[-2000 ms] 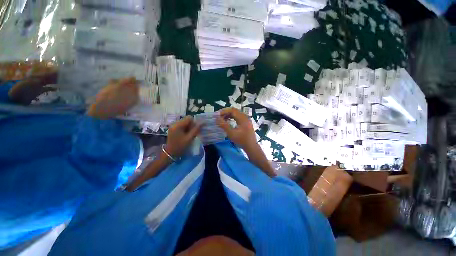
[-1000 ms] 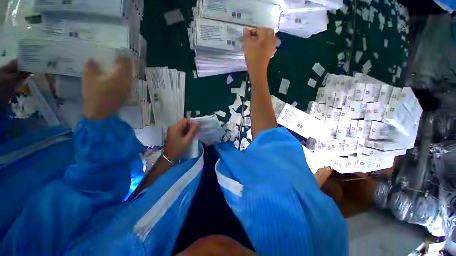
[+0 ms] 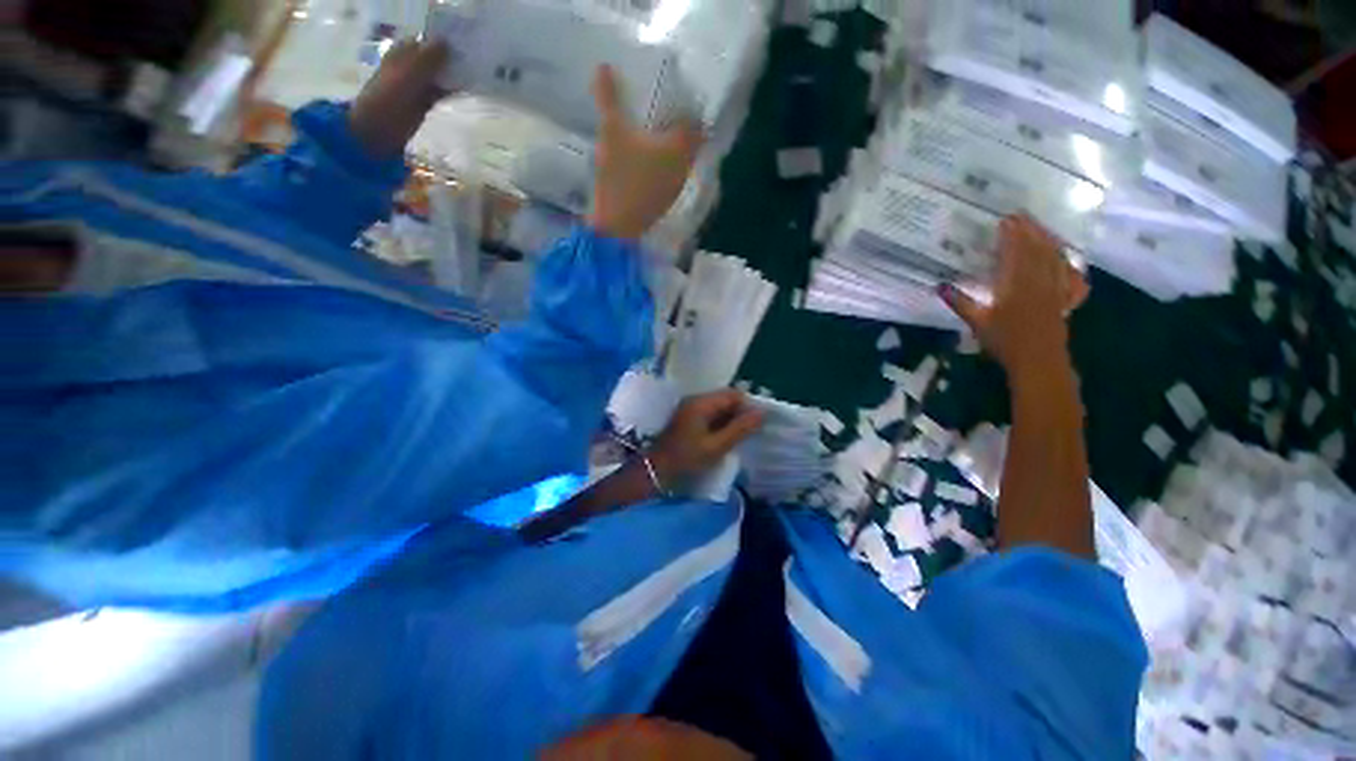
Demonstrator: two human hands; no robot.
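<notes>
My left hand (image 3: 705, 440), with a thin pale bracelet on its wrist, holds a wad of label stickers (image 3: 785, 443) low in front of my chest. My right hand (image 3: 1026, 290) is stretched forward. Its fingers and thumb are spread and touch the right part of a flat white carton (image 3: 930, 223) on the near end of a stepped stack. The hand covers part of that carton. Whether a label is under the fingers cannot be seen.
Backing scraps (image 3: 907, 476) litter the green tabletop (image 3: 803, 89). An upright carton row (image 3: 717, 320) stands left of the stack. A neighbour's hand (image 3: 643, 164) reaches over carton piles at left. End-on cartons (image 3: 1264, 558) lie at right; more flat cartons (image 3: 1219, 112) lie behind.
The view has swung left, so things sit further right. My right hand left the wad and reached to the stack; it now lies lower and flatter on it. My left hand still holds the wad.
</notes>
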